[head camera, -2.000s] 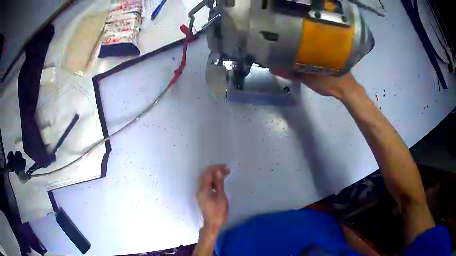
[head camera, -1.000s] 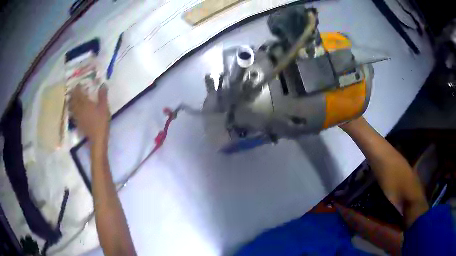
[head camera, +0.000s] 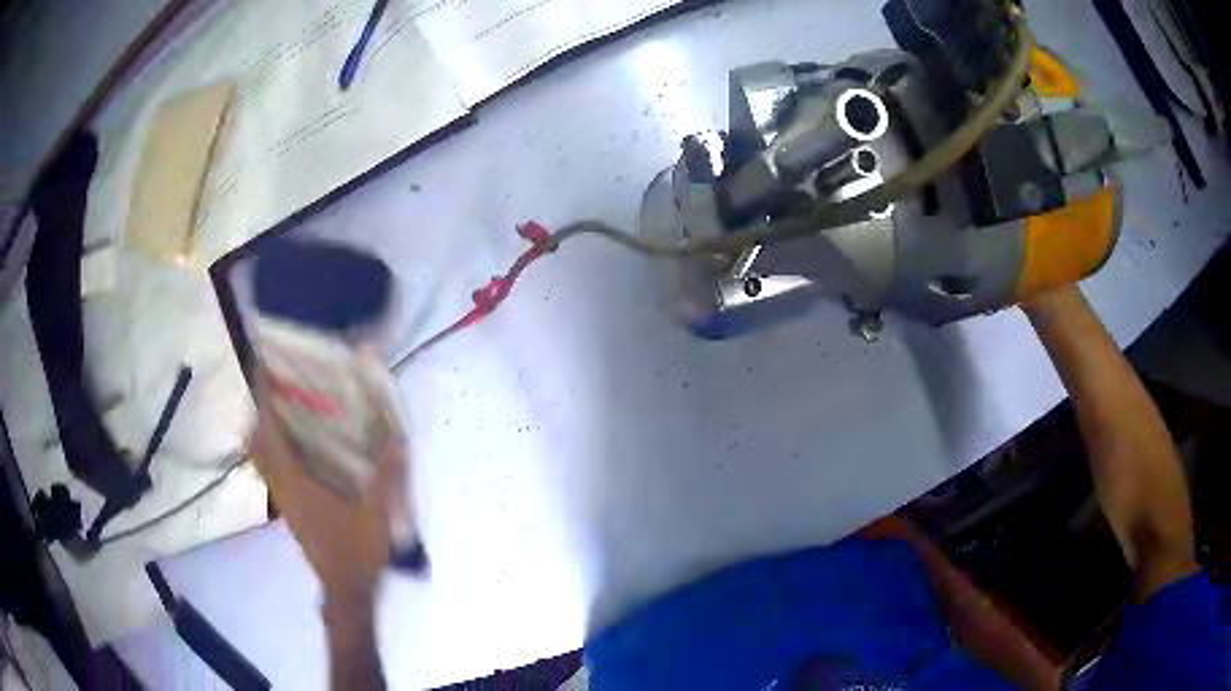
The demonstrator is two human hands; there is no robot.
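Observation:
The wrapped weight [head camera: 321, 392], white with red print and dark navy ends, is blurred in my left hand [head camera: 317, 506], above the table at the left. My left hand is closed around its lower part. The cutting machine [head camera: 864, 203], grey with orange panels, stands at the upper right. My right hand [head camera: 1050, 300] is at the machine's right end under the orange panel, mostly hidden by the motor body, so its fingers do not show. The power cord [head camera: 635, 243] with red tape runs from the machine to the left.
The white paper marker [head camera: 446, 61] lies along the back and left with a dark edge. On it are a tan strip [head camera: 180, 169], a blue pen [head camera: 361, 47] and a loose dark cloth [head camera: 57, 324]. A dark strip [head camera: 219, 645] lies near the front left.
My left hand has taken the wrapped weight off the marker and brought it nearer. The machine, first turned about, now appears further right, with my right hand still at its right end.

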